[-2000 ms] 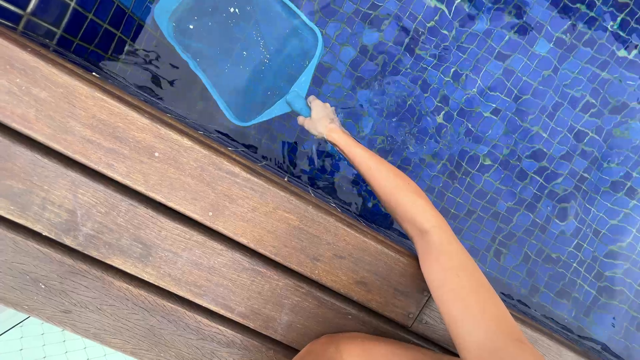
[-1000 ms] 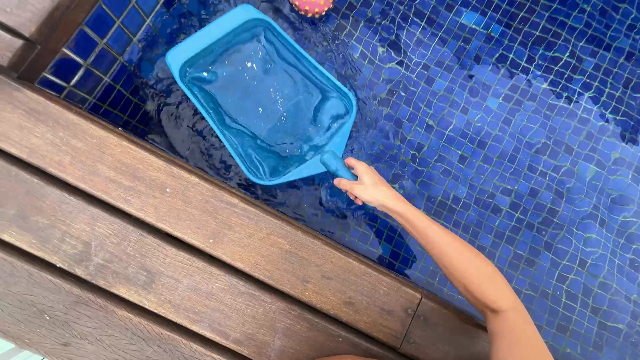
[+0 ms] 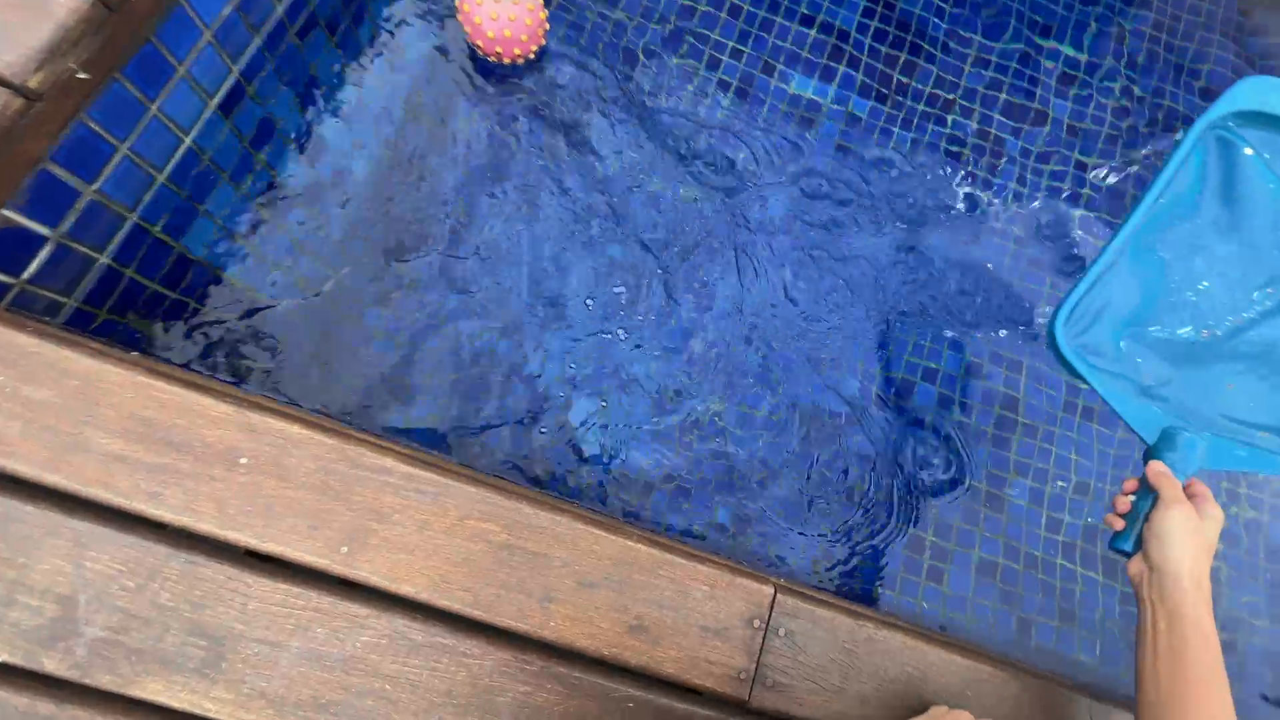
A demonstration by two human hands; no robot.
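My right hand is closed around the short handle of a blue pool skimmer net at the right. The net's frame points up and away from the hand, and the right edge of the view cuts it off. Wet, shiny patches show on its mesh. Whether its far part touches the water cannot be told. A pink ball with yellow bumps floats near the top, well to the left of the net. My left hand is not identifiable; a small bit of skin shows at the bottom edge.
Rippling pool water lies over blue mosaic tiles. A wooden deck with gaps between its boards runs along the lower left, bordering the pool. A tiled pool wall meets the deck at the left, with a wooden edge above it.
My right hand has moved the skimmer net to the right, away from the tiled corner. More of the pink ball shows than one second ago.
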